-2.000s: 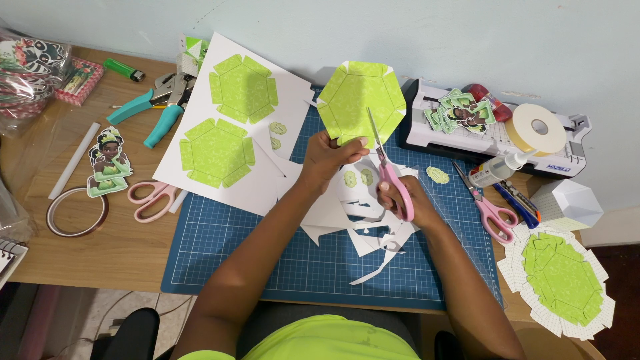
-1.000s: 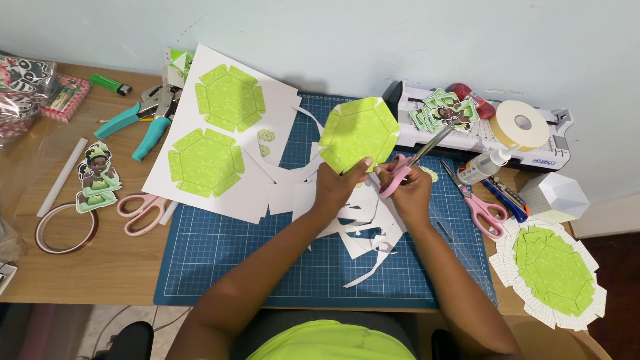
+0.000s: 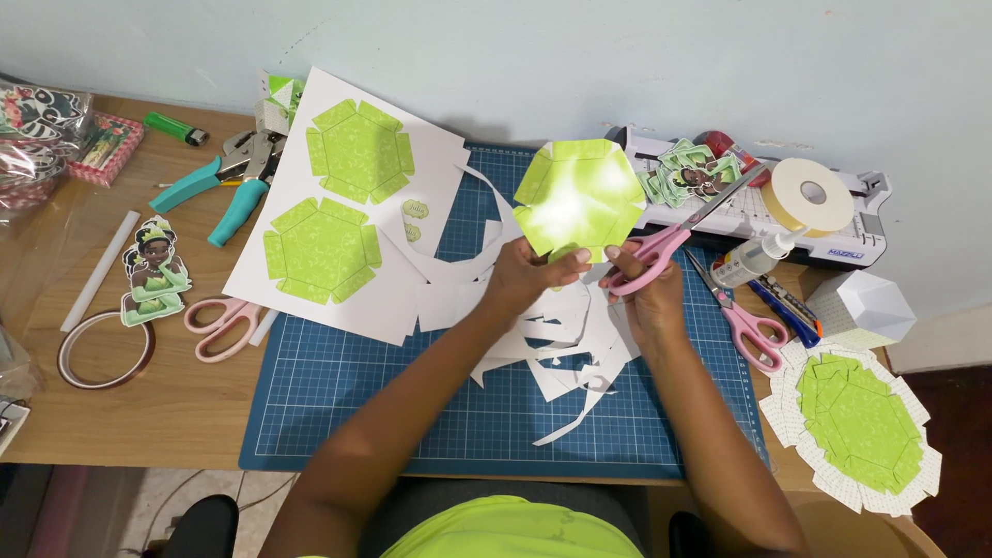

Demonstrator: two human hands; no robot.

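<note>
A green patterned hexagonal paper cutout [image 3: 577,194] with notched tabs is held up over the cutting mat. My left hand [image 3: 535,275] pinches its lower edge between thumb and fingers. My right hand [image 3: 647,291] has pink-handled scissors [image 3: 655,252] in it, blades pointing up and right, away from the paper; its thumb and fingertips meet the cutout's lower right edge. Below both hands lie white paper scraps [image 3: 558,380]. To the left, a white sheet [image 3: 434,170] bears two green hexagonal prints [image 3: 360,151] and two small green labels.
Blue cutting mat [image 3: 349,418] under the hands. At right: a paper trimmer [image 3: 829,244], tape roll [image 3: 845,198], glue bottle [image 3: 748,260], second scissors [image 3: 748,329], white paper box [image 3: 860,310] and stacked cutouts [image 3: 860,426]. At left: turquoise-handled pliers [image 3: 240,209], third scissors [image 3: 221,329], tape ring [image 3: 66,364], figure cutouts [image 3: 155,279].
The scissor blades have come off the cutout and now point away from it. The right hand has turned, bringing its fingertips to the paper's lower edge. The cutout is tilted differently.
</note>
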